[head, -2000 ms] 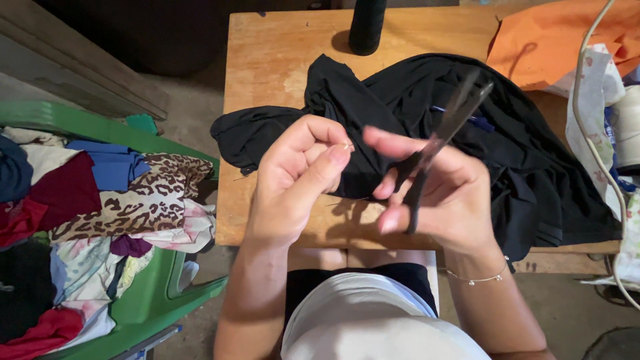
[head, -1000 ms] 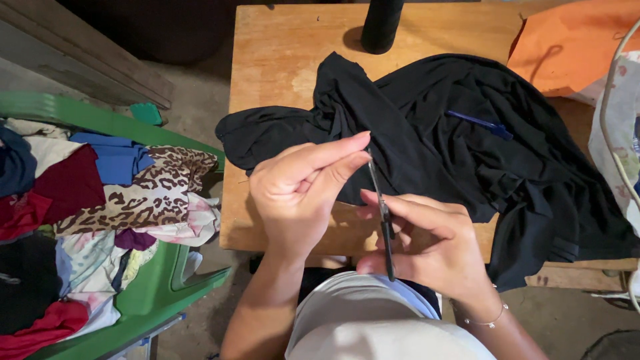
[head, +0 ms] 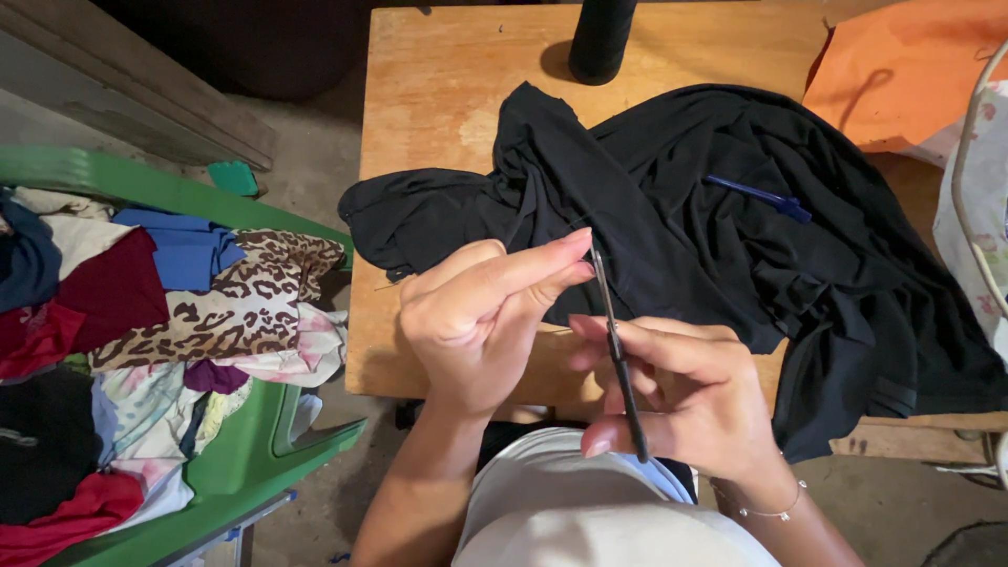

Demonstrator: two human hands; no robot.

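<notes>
My right hand (head: 685,386) holds a pair of scissors (head: 617,354) with dark handles, its blades pointing up toward my left fingertips. The thumb and forefinger of my left hand (head: 488,315) are pinched together beside the blade tips; whether something thin is between them is too small to tell. Beneath and beyond both hands, a black fabric garment (head: 669,213) lies bunched on the wooden table (head: 433,71). On its folds rests a blue tool (head: 760,197), perhaps a seam ripper or a pen.
A black thread cone (head: 602,39) stands at the table's far edge. Orange fabric (head: 906,71) and a pale cable (head: 965,157) are at the right. To the left, a green plastic chair (head: 228,457) holds a heap of mixed cloths (head: 205,315).
Two seconds ago the scissors were raised and blurred, apart from my left fingers. Now the blades are at my left fingertips, and my right hand is lower.
</notes>
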